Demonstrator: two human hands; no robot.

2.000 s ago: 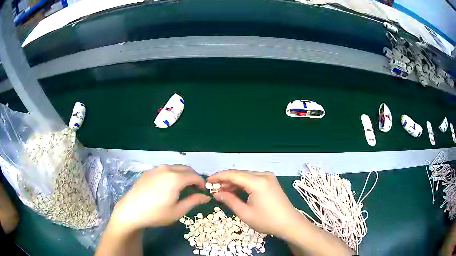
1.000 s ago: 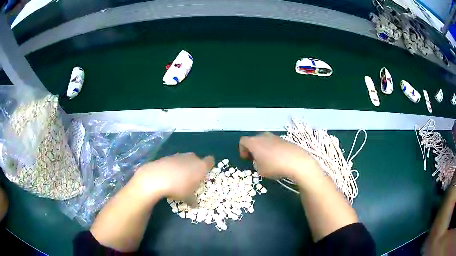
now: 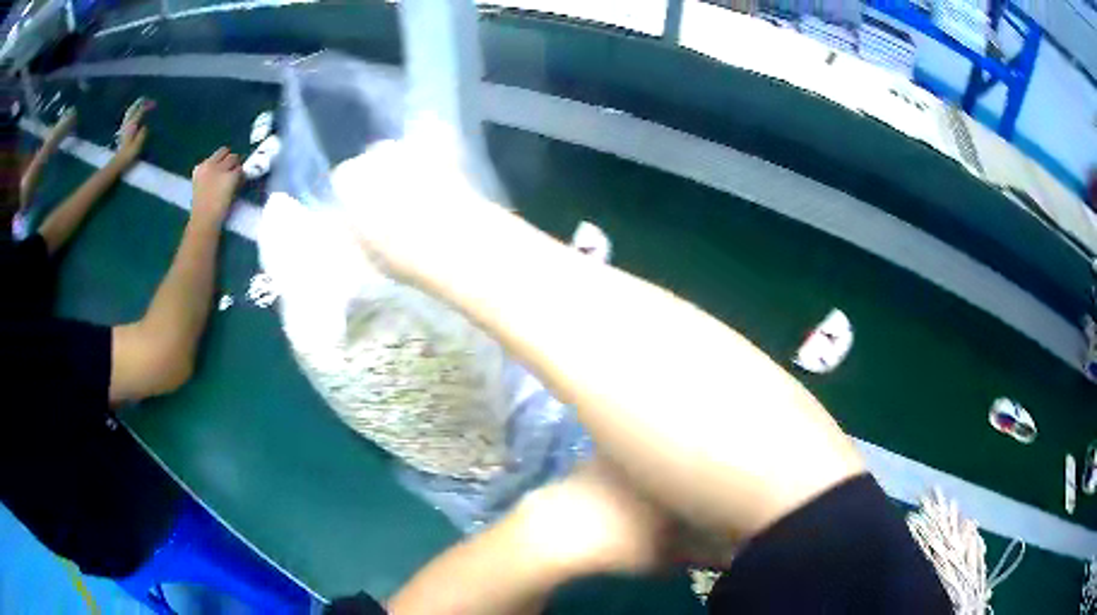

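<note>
The clear plastic bag [image 3: 409, 396] of small cream parts stands beside the pale upright post [image 3: 442, 72]. My right hand [image 3: 379, 192] reaches across to the bag's upper part; it is overexposed and blurred, so its fingers and any grip do not show. My left hand [image 3: 602, 517] is low, right of the bag's bottom, blurred and partly hidden behind my right forearm. A little of the small cream parts heap [image 3: 705, 583] shows beside my right sleeve; my arms hide the rest.
Painted car shells [image 3: 828, 341] lie on the dark green conveyor [image 3: 710, 264] beyond the pale rail. A cord bundle [image 3: 950, 547] is at lower right. At left a person in dark clothes [image 3: 60, 396] works at the line, with other people's hands beyond. Small white pieces [image 3: 261, 288] lie left of the bag.
The view has swung left, so the bag is nearer the middle. My right hand has moved from beside the cord bundle across to the bag. My left hand has moved off the heap's left side.
</note>
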